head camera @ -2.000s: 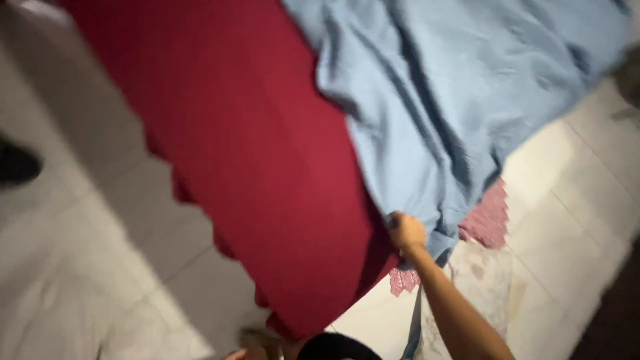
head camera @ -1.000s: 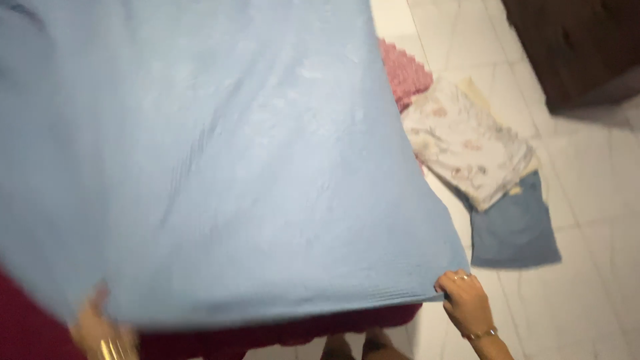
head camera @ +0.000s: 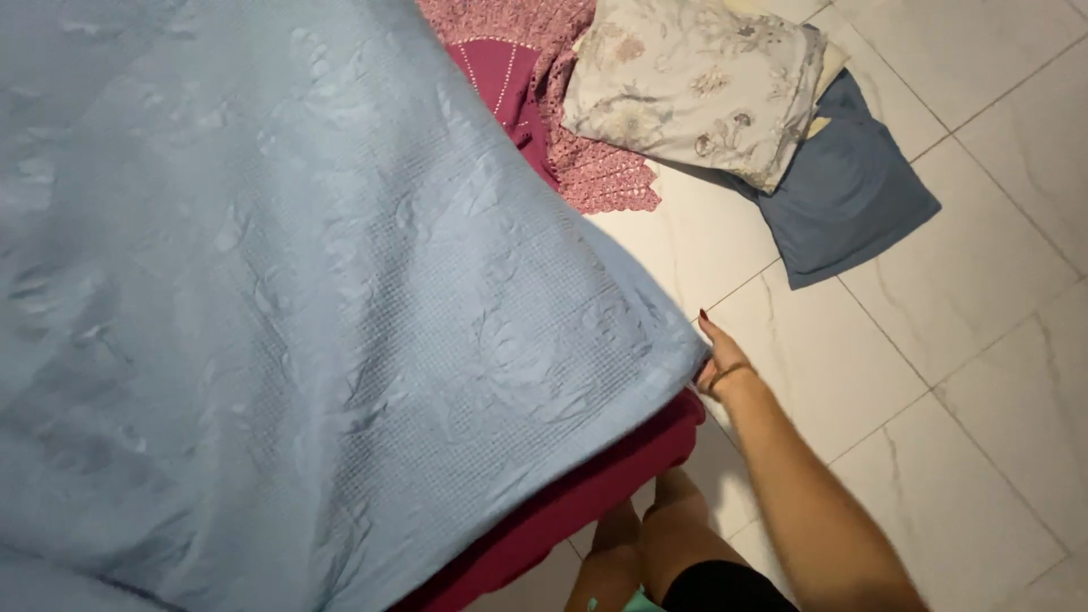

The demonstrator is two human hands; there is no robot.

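A light blue textured bedspread [head camera: 476, 340] lies spread over a dark red cloth [head camera: 586, 501], whose edge hangs out below it. At the bedspread's near right corner is my right hand [head camera: 721, 355], with a bracelet at the wrist. Its thumb points up and stands apart, while its fingers are partly hidden behind the corner, so whether they grip the cloth cannot be told. My left hand is out of view.
On the tiled floor [head camera: 867, 382], beyond the corner, lie a pink crocheted cloth [head camera: 603, 174], a folded floral cloth [head camera: 688, 85] and a blue-grey cloth [head camera: 850, 195]. My bare legs [head camera: 671, 527] are close to the near edge.
The blue bedspread, bunched to one side two seconds ago, now covers most of the red cloth. My left hand has left the view. The view has shifted.
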